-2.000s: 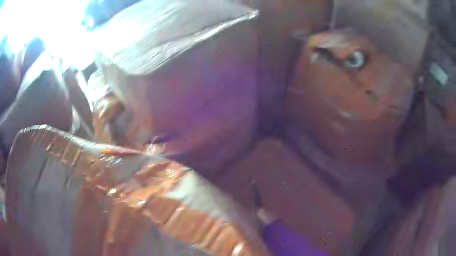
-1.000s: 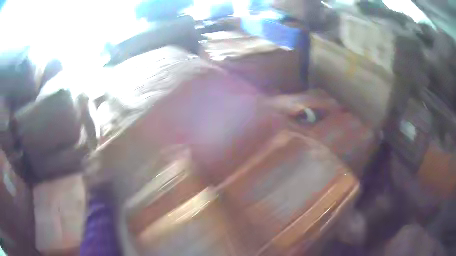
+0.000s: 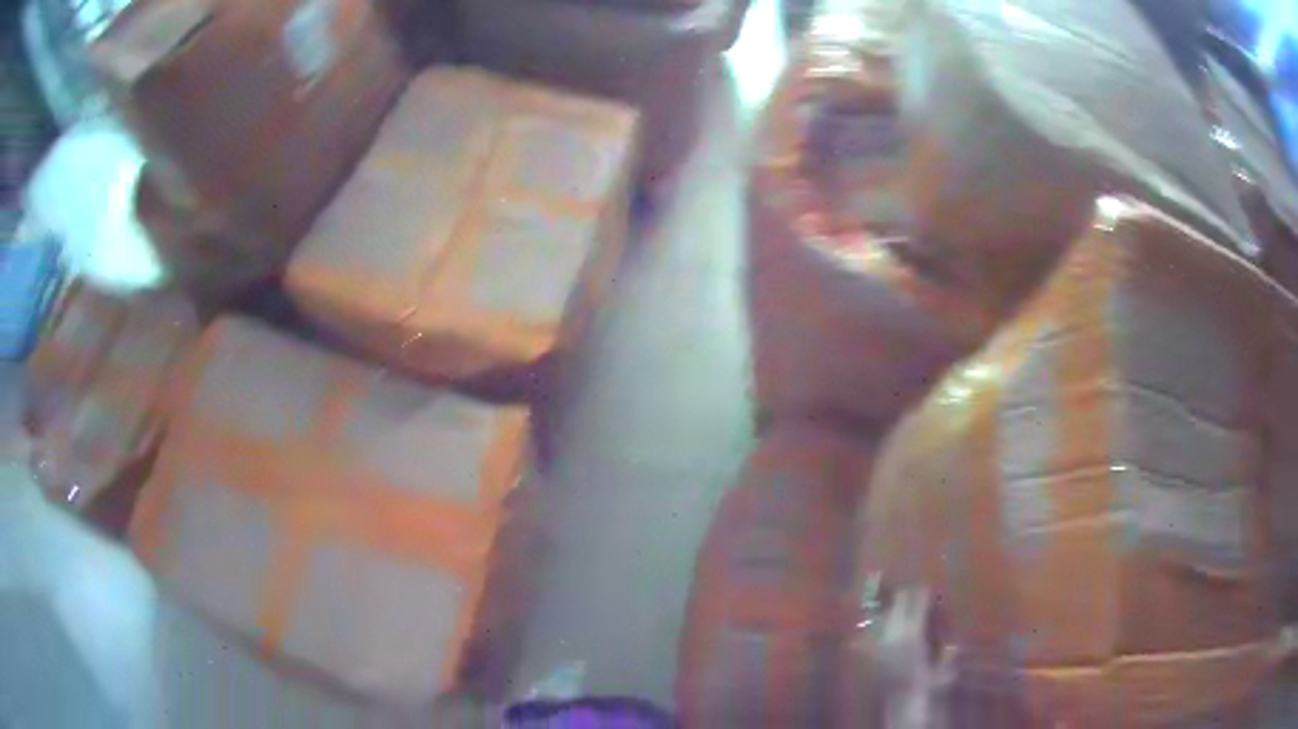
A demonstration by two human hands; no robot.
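A large carton (image 3: 1167, 556) with shiny orange tape stands close on the right, its side wrinkled and bulging. On the left lies a taped carton (image 3: 342, 513) with wide orange bands crossing its top. Another taped carton (image 3: 470, 214) sits just behind it. A purple patch, perhaps a sleeve, shows at the bottom edge, with a small blurred pale spot above it. I cannot make out my left hand or my right hand. The picture is blurred.
A strip of pale floor (image 3: 648, 385) runs between the left and right cartons. A brown carton (image 3: 256, 114) with a white label stands at the upper left. A smaller taped carton (image 3: 107, 385) is at the far left. Wrapped cartons fill the upper right.
The view has swung away from the crowded stack to cartons on both sides of a floor strip. The purple sleeve, earlier at the lower left, now shows only as a patch at the bottom centre.
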